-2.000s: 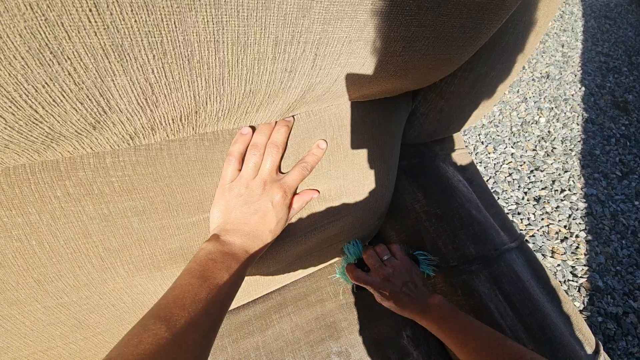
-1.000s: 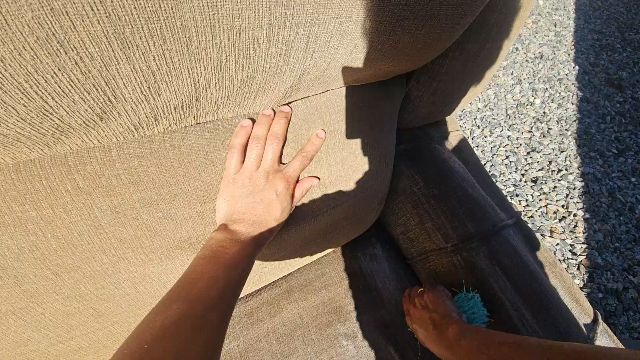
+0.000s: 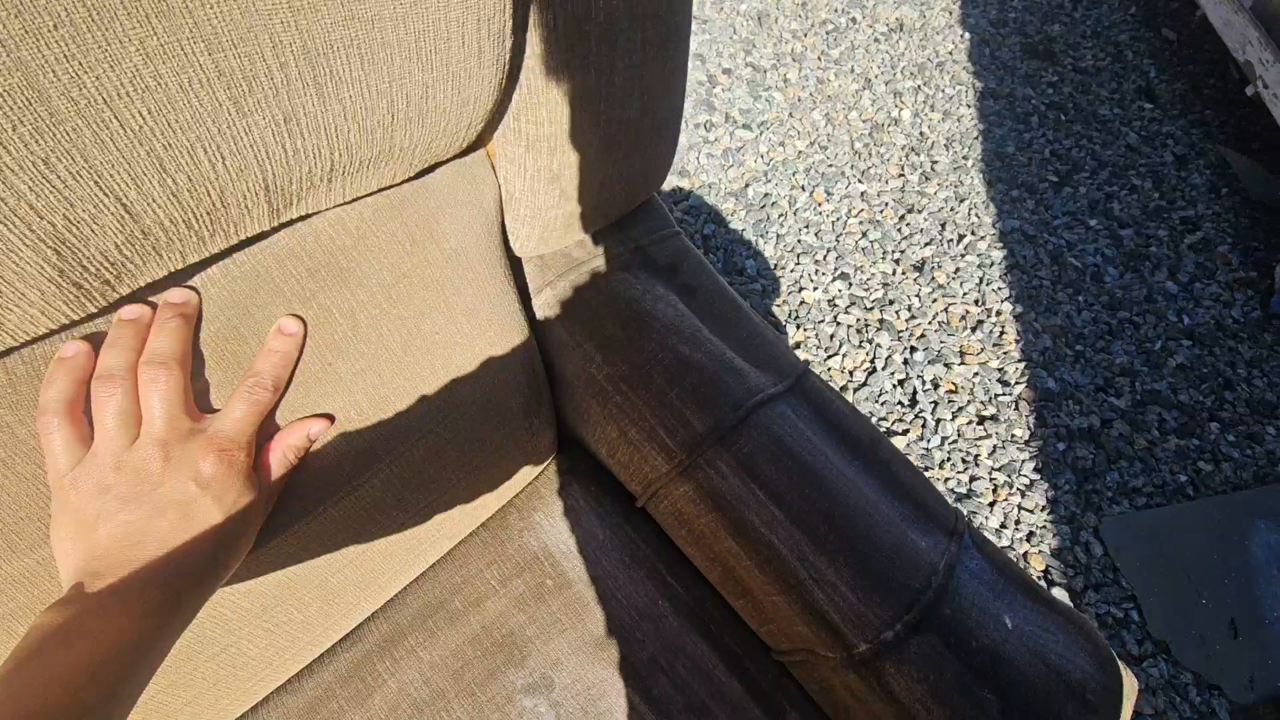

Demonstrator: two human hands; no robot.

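Note:
My left hand lies flat with its fingers apart on the beige lower back cushion of an upholstered sofa. Its fingertips reach the seam beneath the ribbed upper back cushion. Nothing is held in it. To the right runs the padded sofa armrest, dark and apparently damp, with seams across it. The brownish seat is at the bottom, partly in shadow. My right hand and the teal-bristled brush are out of the picture.
Grey gravel borders the sofa on the right, half sunlit and half shaded. A dark flat slab lies on it at the lower right. A weathered pale board or beam crosses the top right corner.
My right hand and the teal-bristled brush, on the dark fabric in both earlier frames, have left the picture. My left hand stays on the back cushion. The view has shifted right.

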